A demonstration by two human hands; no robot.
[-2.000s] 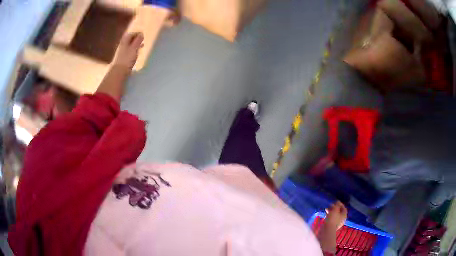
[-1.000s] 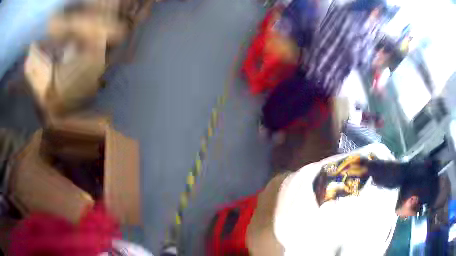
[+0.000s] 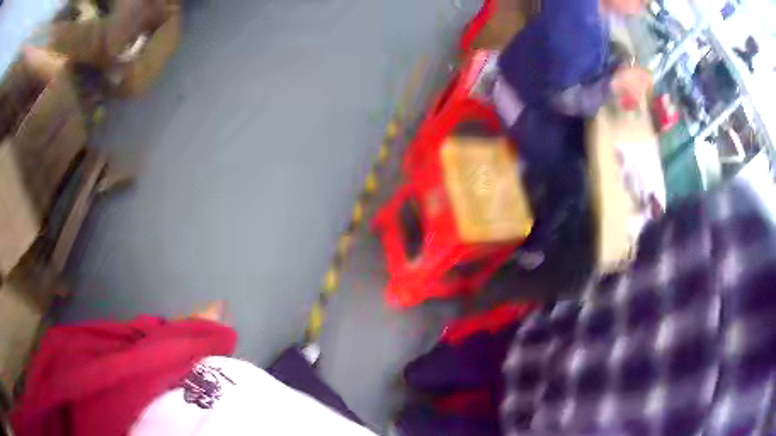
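Note:
My left hand [image 3: 213, 312] shows only as a small, blurred patch beyond the cuff of my red sleeve at the lower left. Its fingers cannot be made out, nor whether it holds anything. My right hand is out of the picture. No work item is seen at my hands. Nearest in front, right of centre, stands a red plastic stool [image 3: 411, 271] with a square tan card [image 3: 487, 189] on its top.
A person in a plaid shirt [image 3: 630, 341] fills the lower right. Another in dark blue [image 3: 562, 51] is beyond, beside a cardboard-covered table [image 3: 608, 187]. Brown cartons [image 3: 21, 187] line the left. Yellow-black floor tape [image 3: 342, 247] runs between.
The view has moved along the aisle. The person in the white top has left the picture; the plaid shirt and card-topped stool are now close. My right hand, seen earlier by a blue crate, is gone.

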